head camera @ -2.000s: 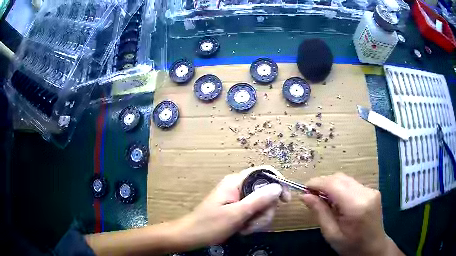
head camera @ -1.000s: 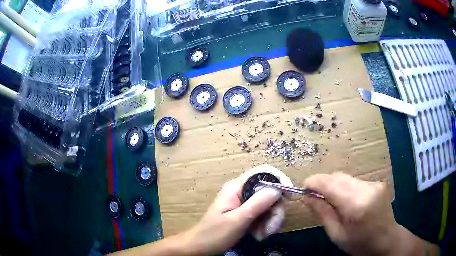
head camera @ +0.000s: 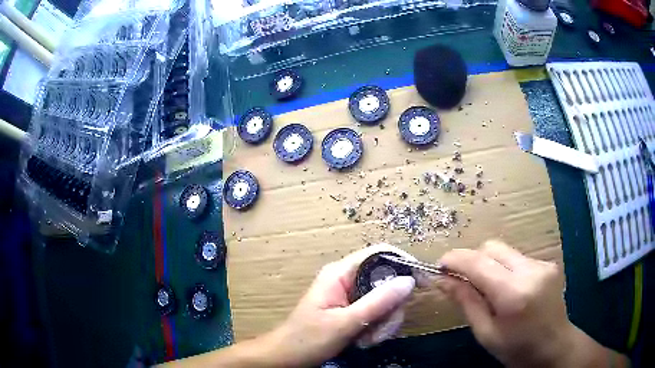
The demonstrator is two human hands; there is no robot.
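Observation:
My left hand [head camera: 345, 305], with pale covering on its thumb and fingers, holds a black wheel part [head camera: 379, 275] with a silver centre, face up, over the lower part of the cardboard sheet [head camera: 287, 251]. My right hand [head camera: 503, 298] holds slim silver tweezers [head camera: 424, 266] from the right. The tweezer tips lie at the upper inside rim of the wheel; whether they grip anything is too small to tell. Pale and dark scraps [head camera: 413, 218] lie on the cardboard above my hands.
Several loose wheels [head camera: 342, 149] lie on the cardboard and to its left. A black foam pad [head camera: 440, 76] is at the top edge. A craft knife [head camera: 560, 152] touches the slotted white tray [head camera: 600, 208] at right. Clear blister trays [head camera: 93, 108] are upper left; a white bottle [head camera: 526, 34] is upper right.
The tweezer tips have moved from nearer the wheel's centre to its upper rim since one second ago. The wheel remains in my left hand. The view has shifted and turned slightly since the earliest frame.

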